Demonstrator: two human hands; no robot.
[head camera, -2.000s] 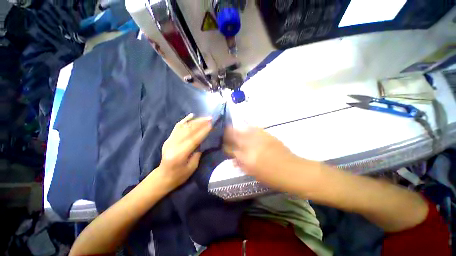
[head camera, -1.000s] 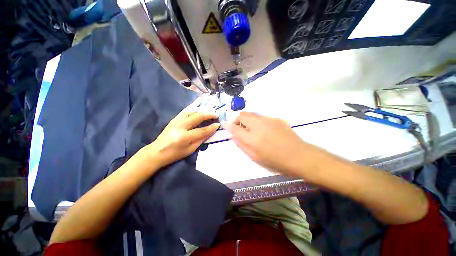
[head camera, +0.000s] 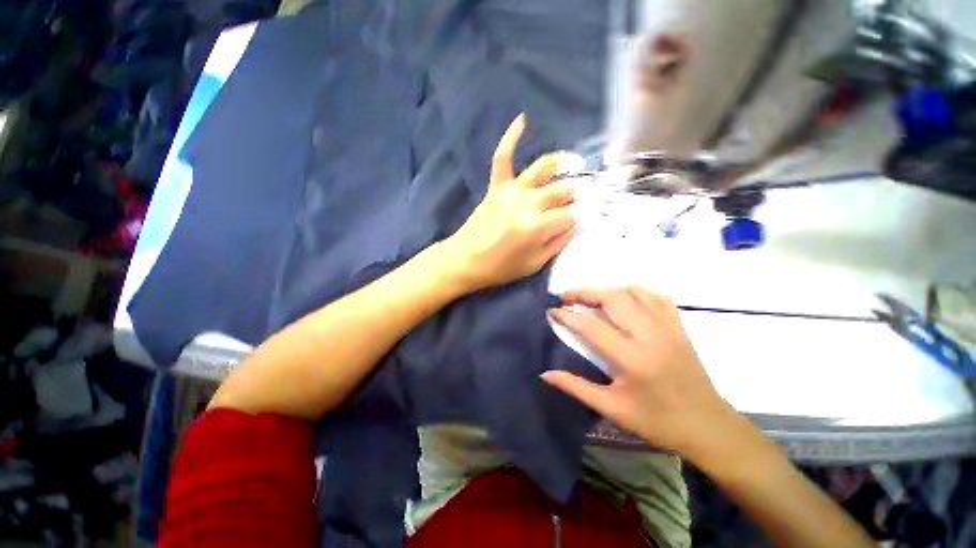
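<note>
The dark navy-grey cut panel (head camera: 369, 161) lies over the left of the table and drapes down over my lap. My left hand (head camera: 519, 223) rests on its right part near the needle area, fingertips at the bright lamp spot, thumb spread. My right hand (head camera: 642, 369) is at the panel's right edge, fingers apart, fingertips touching or just over the cloth edge; whether it pinches cloth is unclear. The white sewing machine head (head camera: 712, 86) stands above, blurred. A blue knob (head camera: 743, 233) sits right of the needle area, where glare hides detail.
Blue-handled snips (head camera: 929, 337) lie on the white table (head camera: 792, 369) at the right. A thin dark line runs towards them. A measuring strip (head camera: 856, 441) follows the front edge. Heaps of dark clothing (head camera: 64, 139) are at the left.
The view has swung left, so the machine shows further right. My right hand has moved back from the needle area towards the table's front edge and its fingers have spread. My left thumb has lifted.
</note>
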